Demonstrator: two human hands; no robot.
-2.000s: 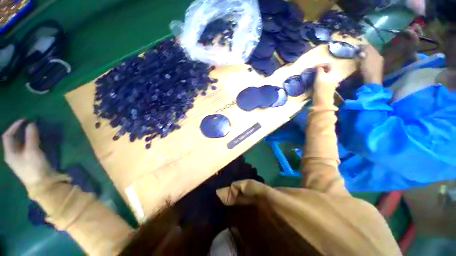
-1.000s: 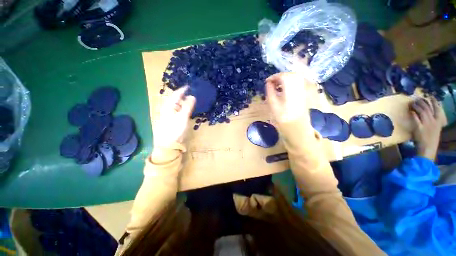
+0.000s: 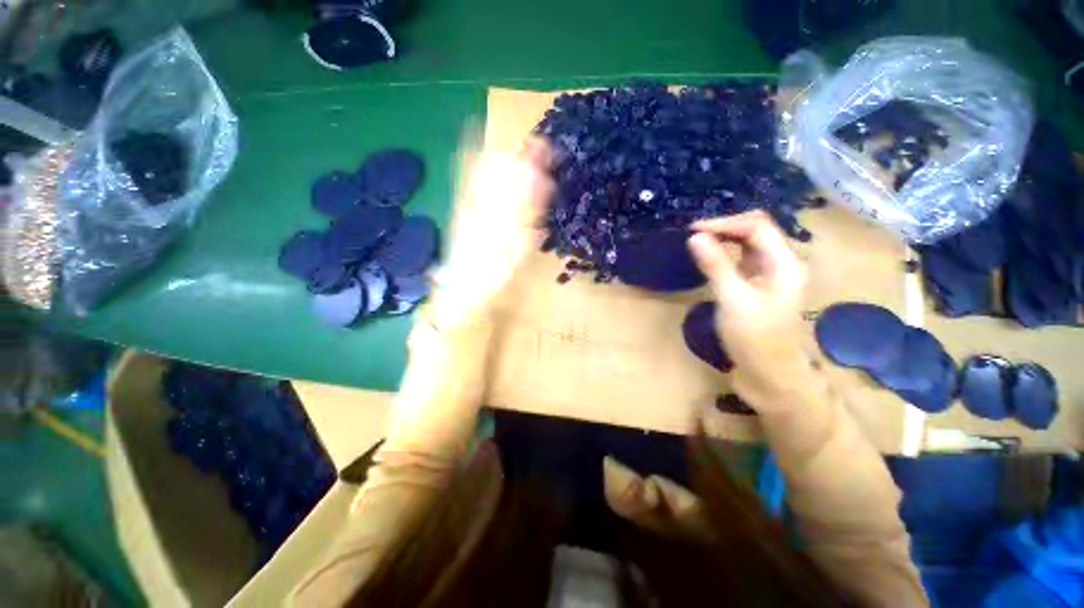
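Observation:
My left hand (image 3: pixel 497 226) is motion-blurred at the left edge of the heap of small dark parts (image 3: pixel 678 143); whether it holds anything cannot be told. My right hand (image 3: pixel 755 267) has its thumb and fingertips pinched at the right edge of a dark oval plate (image 3: pixel 654 261), at the front of the heap. Another oval plate (image 3: pixel 706 335) lies on the cardboard sheet (image 3: pixel 559 356), partly hidden by my right hand. A row of plates (image 3: pixel 874 337) overlaps to its right.
Loose plates (image 3: pixel 371 233) lie on the green surface (image 3: pixel 238 321) at left. A clear bag (image 3: pixel 149 166) stands far left, another (image 3: pixel 927 131) behind the heap's right side. A carton of dark parts (image 3: pixel 125 463) is below the bench edge. A blue sleeve (image 3: pixel 1040 558) shows lower right.
The view has shifted left. The plate that was at my left hand is now at my right fingertips. My left hand has moved away from it to the heap's left edge.

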